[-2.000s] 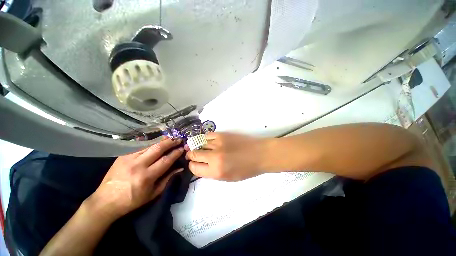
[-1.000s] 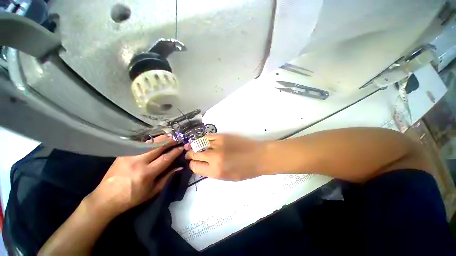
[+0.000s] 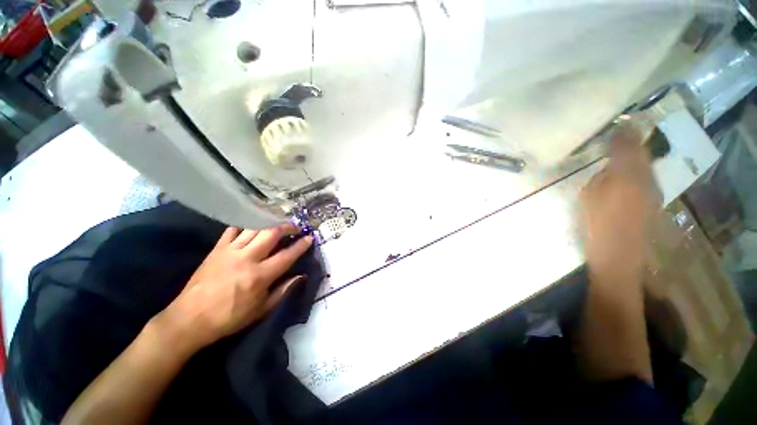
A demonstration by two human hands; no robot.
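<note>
Black fabric [image 3: 108,274] spreads left of the needle and hangs over the front edge. My left hand [image 3: 241,278] lies flat on it, fingertips at the lit presser foot [image 3: 303,226], pressing the fabric down. A pale dotted piece [image 3: 335,226] and a small round wheel [image 3: 349,217] sit beside the foot. My right hand [image 3: 618,178] is blurred at the right end of the machine, near the handwheel area; its fingers and any grip are unclear. The white sewing machine [image 3: 373,75] stands over the table, with its cream tension dial [image 3: 285,141].
Dark thread snips [image 3: 485,158] lie on the machine bed, with thin tweezers [image 3: 471,126] behind them. The white table [image 3: 448,290] has a long dark seam line. A red basket [image 3: 23,31] stands at the far upper left.
My right hand has left the presser foot and moved right to the machine's far end. My left hand stays on the fabric. The view has shifted, showing more of the table at left.
</note>
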